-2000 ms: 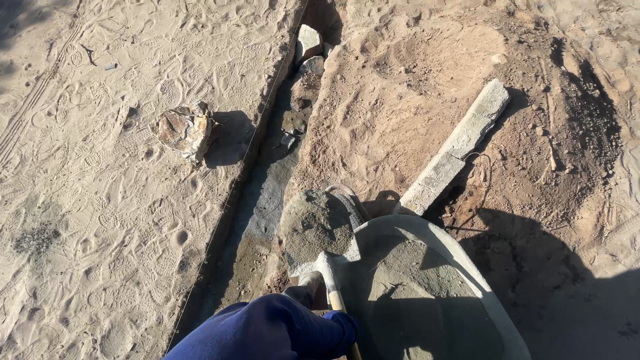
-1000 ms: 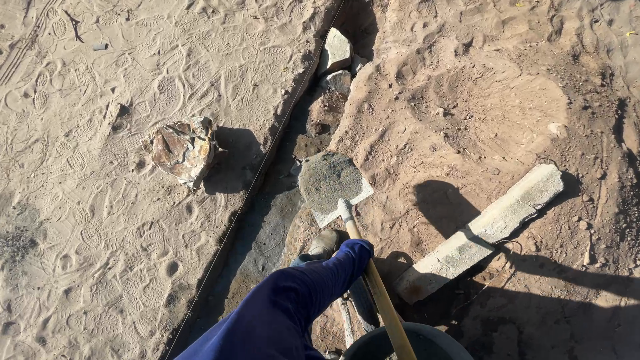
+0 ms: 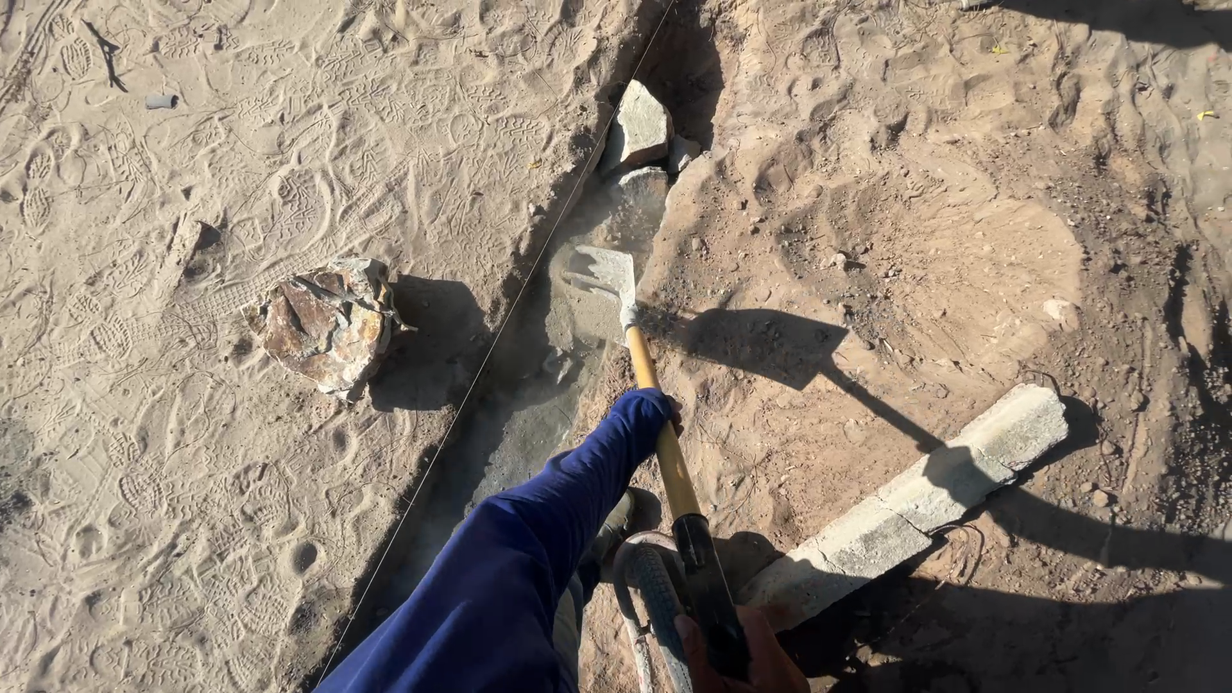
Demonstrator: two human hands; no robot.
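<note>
My left hand point(image 3: 676, 418), mostly hidden by a blue sleeve, is closed around the wooden shaft of a shovel point(image 3: 645, 361). Lower down, my right hand point(image 3: 739, 658) grips the black end of the same shaft. The grey-crusted shovel blade point(image 3: 608, 277) is tilted on its side over a narrow trench point(image 3: 520, 443), with grey wet mix beneath and beside it. A taut string line point(image 3: 478, 371) runs along the trench's left edge. Pale stones point(image 3: 640, 125) sit in the trench beyond the blade.
A large rough rock point(image 3: 332, 327) rests on footprinted sand at left. A cracked concrete post point(image 3: 905, 510) lies on the reddish soil at right. The wheel and metal frame of a wheelbarrow point(image 3: 657, 602) show at the bottom, near a boot point(image 3: 616, 520).
The shovel has moved from over the wheelbarrow tub to the trench. Its blade, heaped with grey mix in both earlier frames, is now tipped and mostly bare. The view has shifted.
</note>
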